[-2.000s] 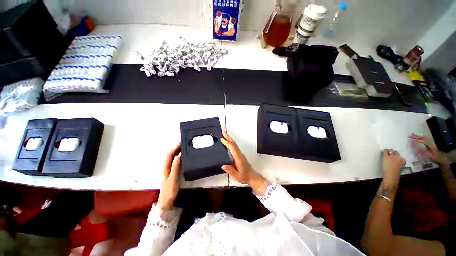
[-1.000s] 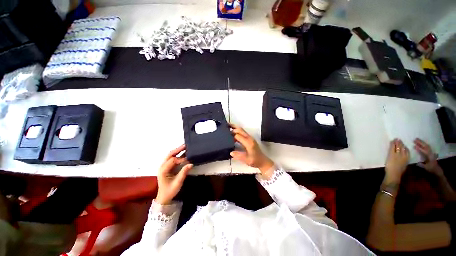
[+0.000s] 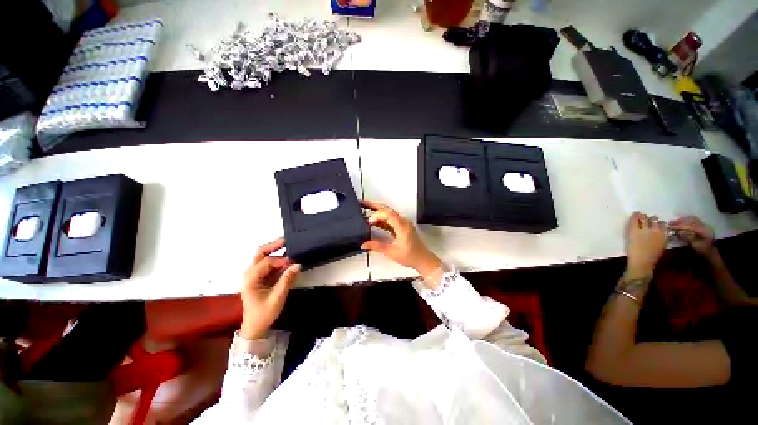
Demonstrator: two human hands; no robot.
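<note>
A black box (image 3: 326, 234) lies in front of me near the table's front edge, turned slightly. A white device (image 3: 320, 202) sits in its rounded cutout. My left hand (image 3: 268, 288) holds the box's lower left corner, thumb and fingers at its edge. My right hand (image 3: 397, 238) grips the lower right side of the box, fingertips at its edge. The undersides of both hands' grips are partly hidden by the box.
Two filled boxes (image 3: 486, 212) stand at the right and two more (image 3: 93, 264) at the left. Behind are a cable pile (image 3: 270, 51) on a black strip (image 3: 399, 104), bagged white items (image 3: 104, 75) and a black stack (image 3: 509, 79). A neighbour's hands (image 3: 665, 236) rest at the right.
The view has shifted, so the table's things sit higher in the picture. The box stays between my hands, tilted slightly more. My left hand has moved down to its lower left corner.
</note>
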